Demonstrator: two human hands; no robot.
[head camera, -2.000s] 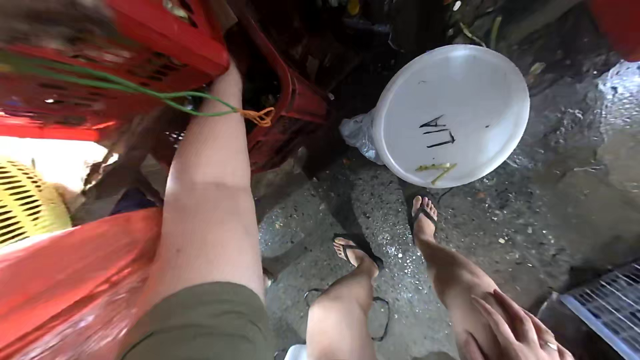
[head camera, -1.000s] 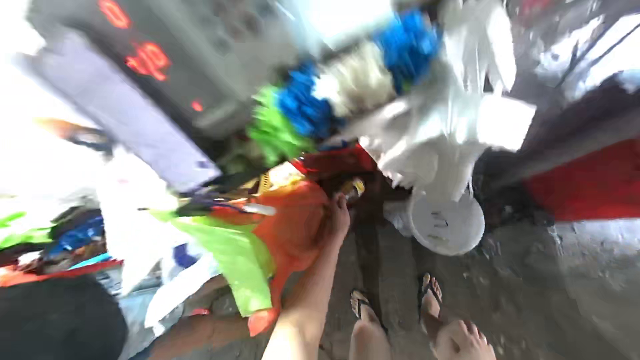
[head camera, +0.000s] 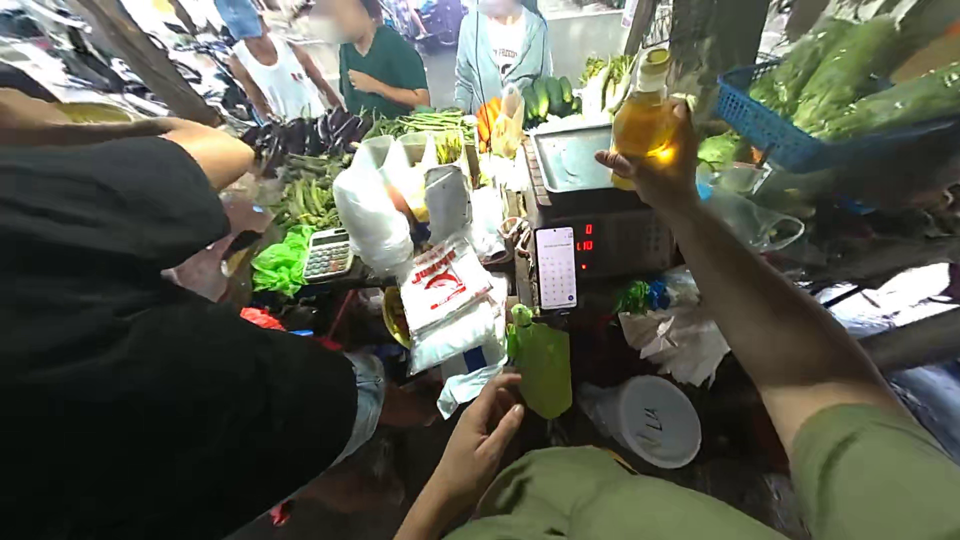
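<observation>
My right hand (head camera: 667, 161), raised at the upper right, grips a bottle of amber liquid (head camera: 643, 124) with a yellow cap, held upright beside the metal pan of a digital scale (head camera: 574, 157). Below it, my left hand (head camera: 480, 439) is low at the centre, fingers apart and curved, with nothing seen in it. Its fingertips are near a hanging pack of white plastic bags (head camera: 450, 289) and a green plastic bag (head camera: 546, 367). A smartphone (head camera: 556, 268) showing a calculator leans against the scale front. A desk calculator (head camera: 328, 253) lies to the left.
A co-worker in a black shirt (head camera: 150, 337) fills the left side. Several people stand beyond the vegetable stall. Eggplants (head camera: 315, 135), green beans (head camera: 442, 122) and a blue basket (head camera: 772, 116) of vegetables surround the scale. A white lidded bucket (head camera: 660, 421) stands below.
The view has swung up from the floor to the stall. My right hand now holds the bottle up by the scale; earlier it was low and apart from it.
</observation>
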